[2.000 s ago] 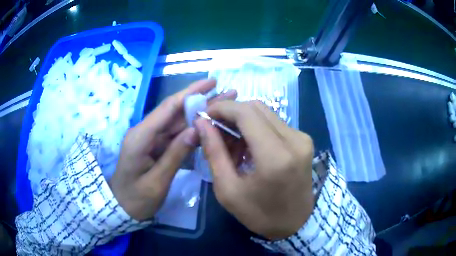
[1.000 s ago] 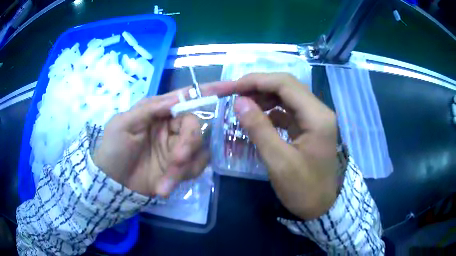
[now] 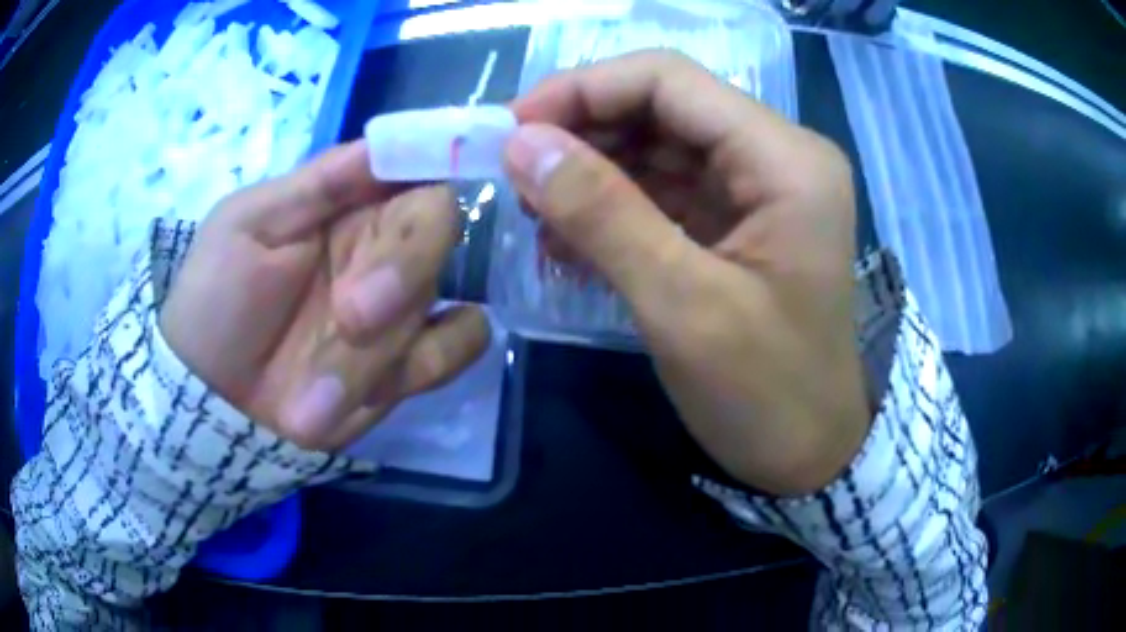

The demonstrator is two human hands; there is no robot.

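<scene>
A white plastic head [image 3: 426, 143] is held crosswise between my two hands, its broad face towards me, with a small reddish mark on it. A thin pale stem [image 3: 487, 77] sticks up behind it. My left hand [image 3: 333, 278] touches the head's left end with its fingertips, the other fingers curled below. My right hand [image 3: 704, 247] pinches the right end between thumb and index finger. The clear insert box [image 3: 574, 309], partly hidden by my right hand, holds stems. The blue parts tray [image 3: 350, 74] at the left is heaped with white heads [image 3: 173, 148].
A shallow clear tray [image 3: 475, 498] with a white sheet [image 3: 451, 426] lies below my left hand. A ribbed translucent strip [image 3: 926, 198] lies right of the insert box. A metal edge rail [image 3: 1037, 77] and the foot of a metal post [image 3: 852, 12] are at the top.
The head has turned from edge-on to broad face towards me. My right hand has come over to grip its right end. The view has shifted, so the bench things appear higher.
</scene>
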